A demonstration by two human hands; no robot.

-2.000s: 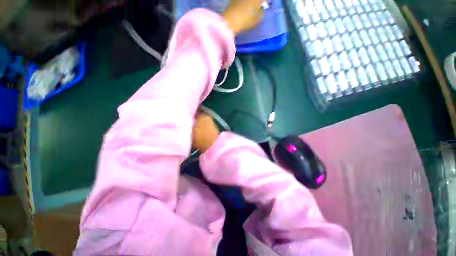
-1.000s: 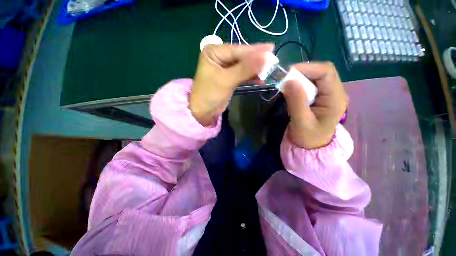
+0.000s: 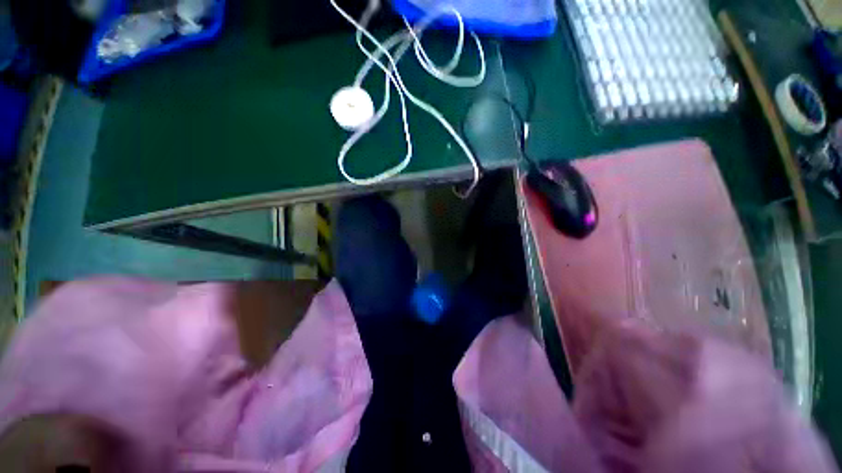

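A white cable (image 3: 406, 111) lies in loose loops on the green bench, one end hanging at the front edge. A round white disc (image 3: 352, 108) lies beside the loops on their left. The black mouse (image 3: 565, 199), with a pink glow, sits on the pink mat's (image 3: 646, 240) upper left part. My pink sleeves are spread wide at both lower sides, blurred. I can make out neither of my hands. A blurred brown patch in the lower left corner is unclear. The small white piece is not visible.
A tray of white blocks (image 3: 651, 60) stands at the back right, a blue tray (image 3: 480, 17) at the back middle. Another blue tray (image 3: 152, 37) with bagged parts is back left. A white tape roll (image 3: 800, 103) lies far right. A cardboard box (image 3: 263, 319) shows below left.
My hands have left the middle, where they held small white pieces together above the bench edge. My arms have spread outward and down. The cable, disc and mouse now show uncovered.
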